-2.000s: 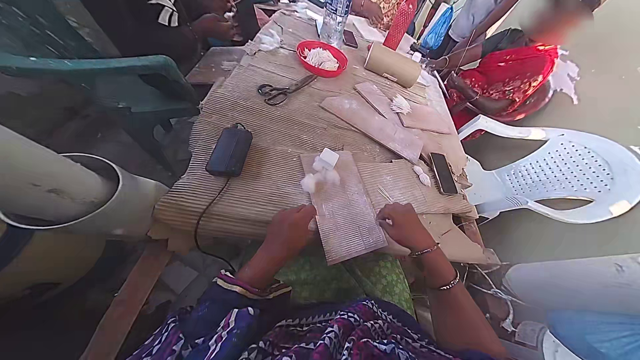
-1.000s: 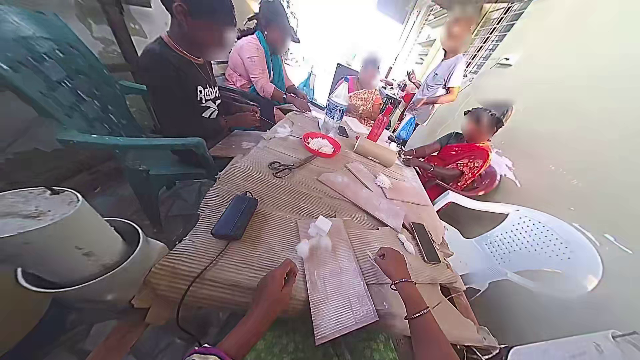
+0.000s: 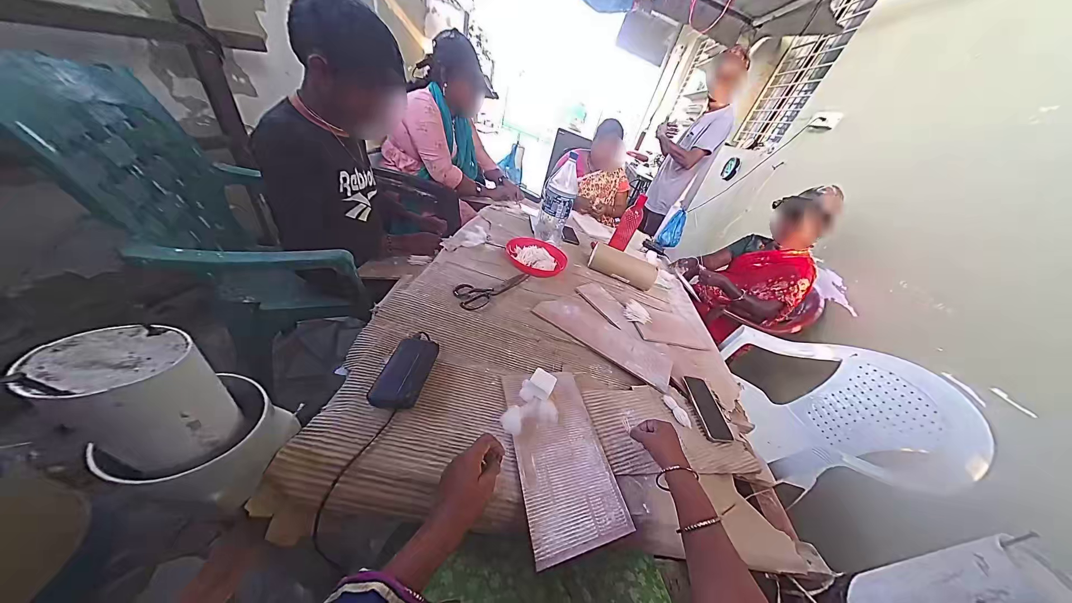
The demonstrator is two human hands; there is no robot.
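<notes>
A ridged board [image 3: 574,494] lies lengthwise before me on the cardboard-covered table, its near end over the table edge. White cotton tufts [image 3: 529,412] and a small white block [image 3: 543,383] rest on its far end. Left of the board is my left hand [image 3: 473,477], fingers curled; whether it holds anything is hidden. To the right, my right hand [image 3: 660,440] has its fingers pinched close to a faint whitish wisp, too small to make out. Just beyond it lie thin white cotton pieces [image 3: 677,410] beside a dark phone [image 3: 708,409].
Farther up the table are a black power adapter [image 3: 404,371] with a cord, scissors [image 3: 490,291], a red bowl [image 3: 537,257] of white pieces, a bottle [image 3: 557,201], a cardboard tube [image 3: 623,265] and flat boards [image 3: 603,342]. Several people sit or stand around. A white chair [image 3: 871,410] stands right.
The view has tilted up, showing more of the people. My left hand has left the board's left edge, and my right hand is away from its right edge, where it was two seconds ago.
</notes>
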